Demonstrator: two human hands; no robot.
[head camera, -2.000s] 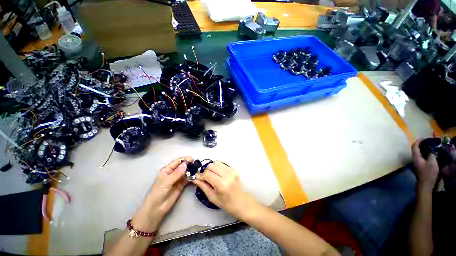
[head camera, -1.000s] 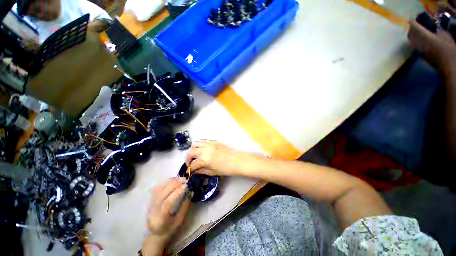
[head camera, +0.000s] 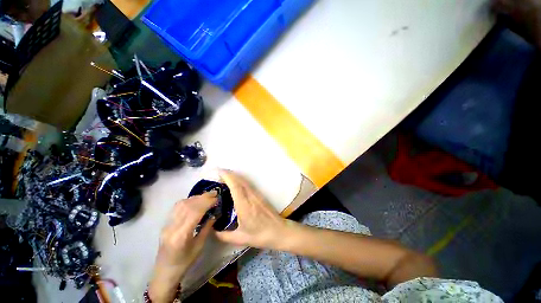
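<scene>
A round black dome housing (head camera: 224, 207) lies on the pale board near the front edge. My right hand (head camera: 252, 216) curves round its right side and holds it. My left hand (head camera: 184, 231) has its fingertips inside the open side of the housing; what they touch there is hidden by the fingers. A small silver-black camera module (head camera: 194, 154) lies on the board above the housing, beside a group of black dome housings (head camera: 172, 97) with red, yellow and white wires sticking out.
A tangled pile of ring-shaped LED boards (head camera: 74, 237) lies at left, with pink-red handles (head camera: 110, 291) below it. A blue bin (head camera: 222, 50) stands at the top. Orange tape (head camera: 285, 130) crosses the board. A cardboard box (head camera: 56, 71) stands upper left.
The view has turned and shifted. The left hand has moved from beside the housing to inside it. The right hand has moved from above the housing to its right side.
</scene>
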